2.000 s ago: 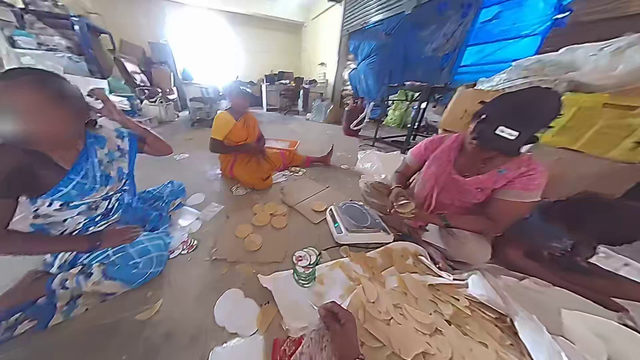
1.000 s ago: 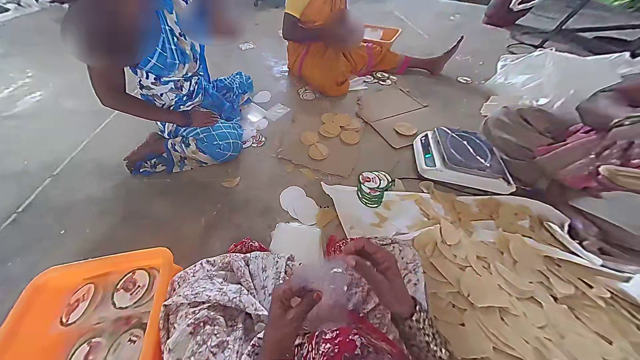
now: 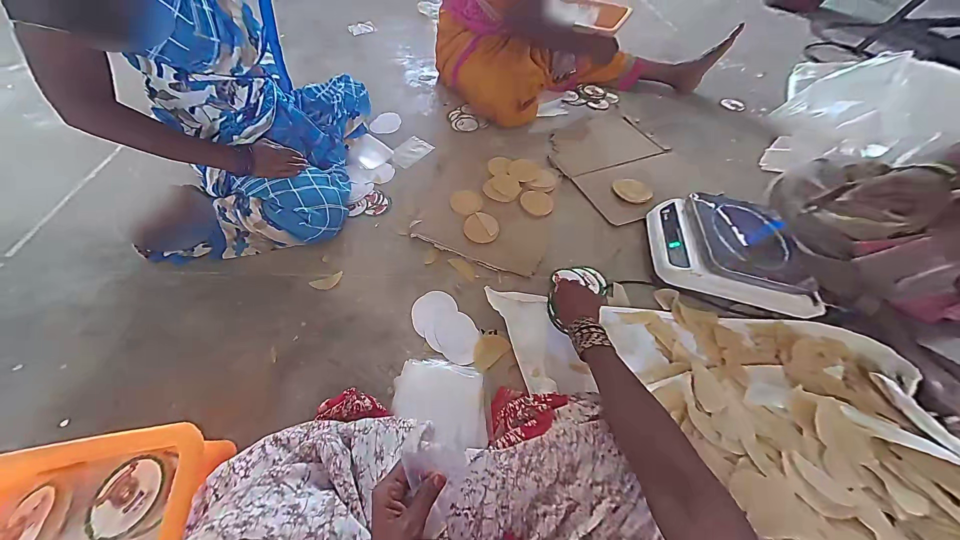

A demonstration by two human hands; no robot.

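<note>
My left hand [image 3: 409, 499] pinches a clear plastic bag [image 3: 437, 469] between thumb and fingers, low over my lap. My right hand [image 3: 577, 301] reaches forward onto a stack of round printed labels with green edges [image 3: 589, 277]; its fingertips are partly hidden, so whether it grips one cannot be told. A pile of clear plastic bags [image 3: 439, 397] lies just in front of my lap. Beyond it are white paper discs [image 3: 454, 334] and a thin tan disc [image 3: 491, 351]. Many tan, curved, thin pieces [image 3: 795, 420] are heaped on a white sheet [image 3: 540, 352] at right.
An orange crate [image 3: 180, 450] with packed discs stands at lower left. A digital scale [image 3: 739, 251] is beyond the heap. Tan discs [image 3: 506, 187] lie on cardboard [image 3: 517, 244]. Seated people are at left [image 3: 285, 187], at the back [image 3: 487, 67] and at right [image 3: 911, 247].
My right hand has moved from beside my left hand, where both held clear plastic, forward to the label stack. My left hand still holds the plastic. The view tilted down after the first frame.
</note>
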